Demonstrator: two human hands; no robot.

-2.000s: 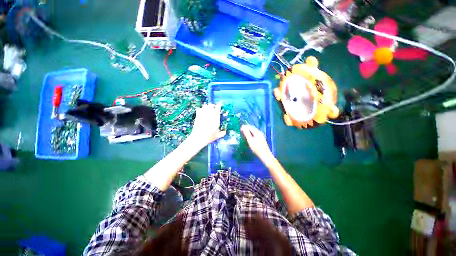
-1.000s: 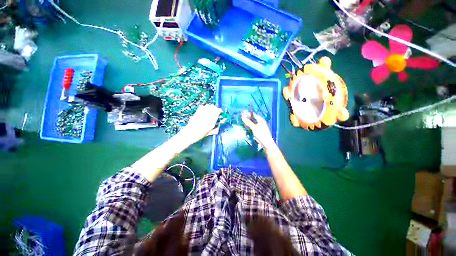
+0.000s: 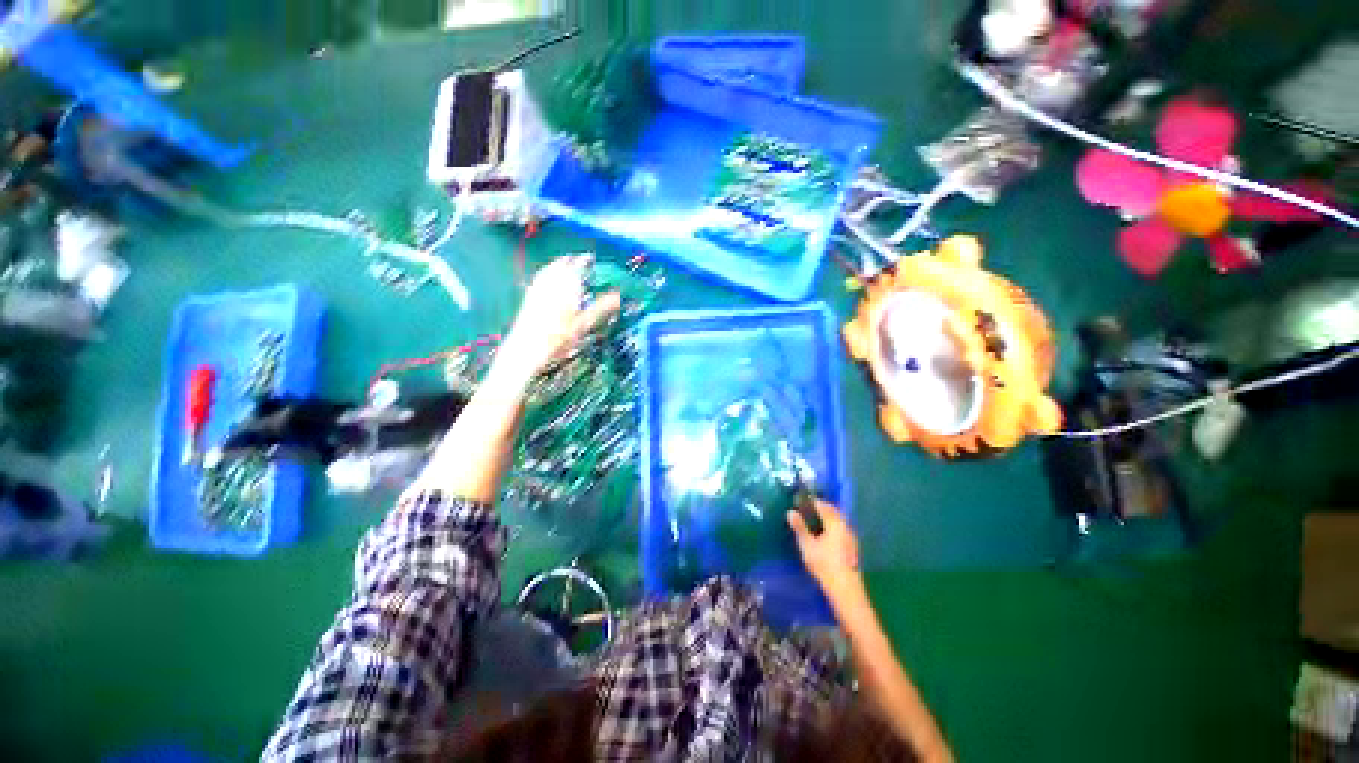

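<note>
My left hand (image 3: 555, 310) is over the far part of the loose heap of small green boards (image 3: 574, 432); blur hides whether it holds anything. My right hand (image 3: 824, 540) is at the near right side of the near blue bin (image 3: 651, 447), closed on a small dark tool (image 3: 806, 507) whose tip points into the bin. Pale and green scraps (image 3: 730, 440) lie in the bin. The larger blue tray (image 3: 663, 164) stands at an angle beyond it, with green panels (image 3: 763, 191) inside.
On the left, a blue bin (image 3: 167, 447) holds small boards, with a black and silver fixture (image 3: 350, 428) over its edge. A white power supply (image 3: 514, 134) stands beyond the heap. An orange lion-face fan (image 3: 1014, 343) and a pink flower ornament (image 3: 1189, 209) are right.
My left hand has moved from the near bin out to the far part of the heap. My right hand has moved nearer my body along the bin's right side. The camera view has shifted.
</note>
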